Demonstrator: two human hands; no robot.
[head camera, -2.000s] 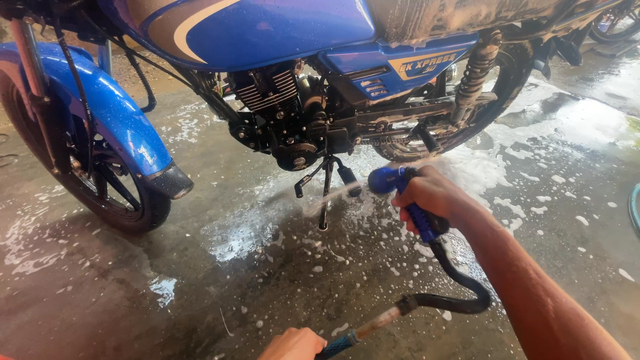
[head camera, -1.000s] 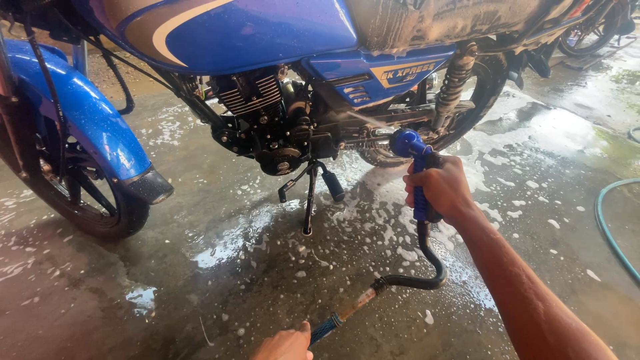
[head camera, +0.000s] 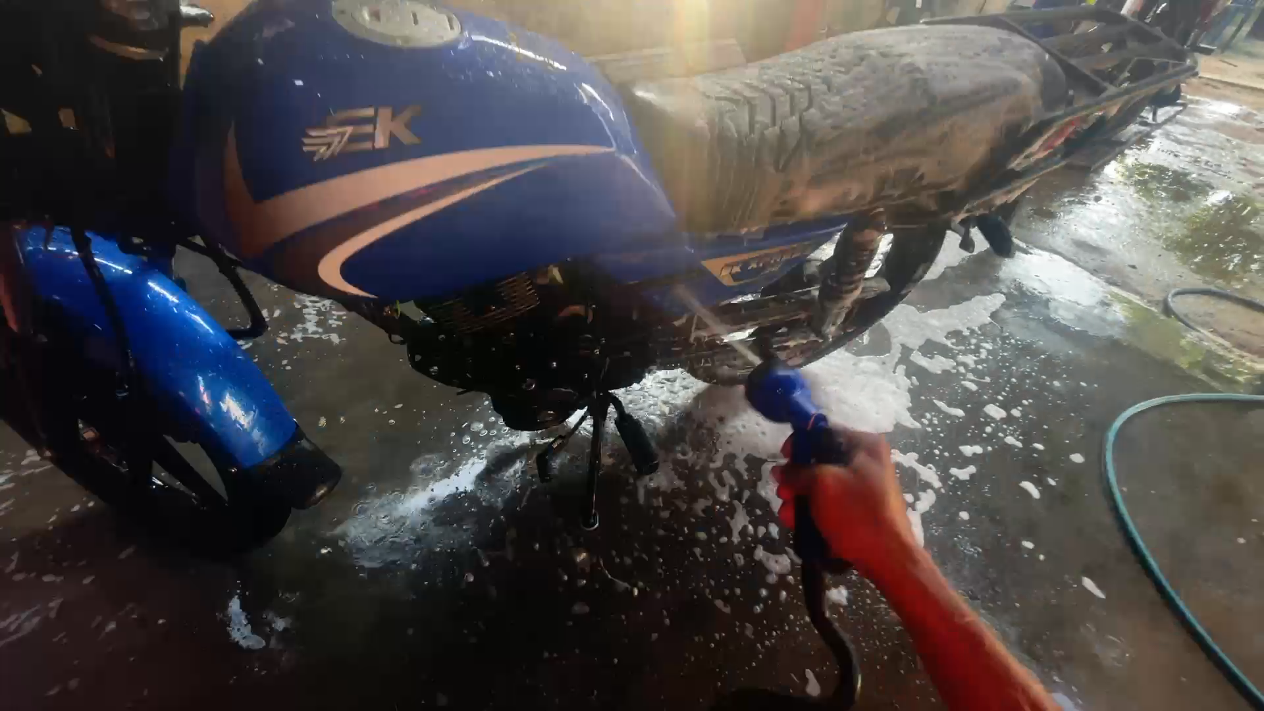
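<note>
My right hand (head camera: 849, 494) grips a blue spray gun (head camera: 785, 395) by its handle, and a thin jet of water leaves the nozzle up and to the left. The jet meets the lower side of a blue motorcycle (head camera: 444, 197), just below the side panel (head camera: 760, 265). A black hose (head camera: 834, 632) hangs from the gun's base. The motorcycle's seat (head camera: 849, 118) is coated with dirt or suds. Under the engine (head camera: 523, 346) the side stand (head camera: 592, 464) and foot pedals show. My left hand is out of view.
On the wet concrete floor (head camera: 415, 612) lie patches of white foam. A green hose (head camera: 1121, 484) curves along the right edge, and another hose (head camera: 1200, 296) lies farther back. The front wheel and blue fender (head camera: 188, 346) stand at the left, the rear rack (head camera: 1096, 59) at the upper right.
My left hand, on the hose in both earlier frames, has gone out of view. My right hand still holds the spraying gun. The view has tilted up, showing more tank and seat.
</note>
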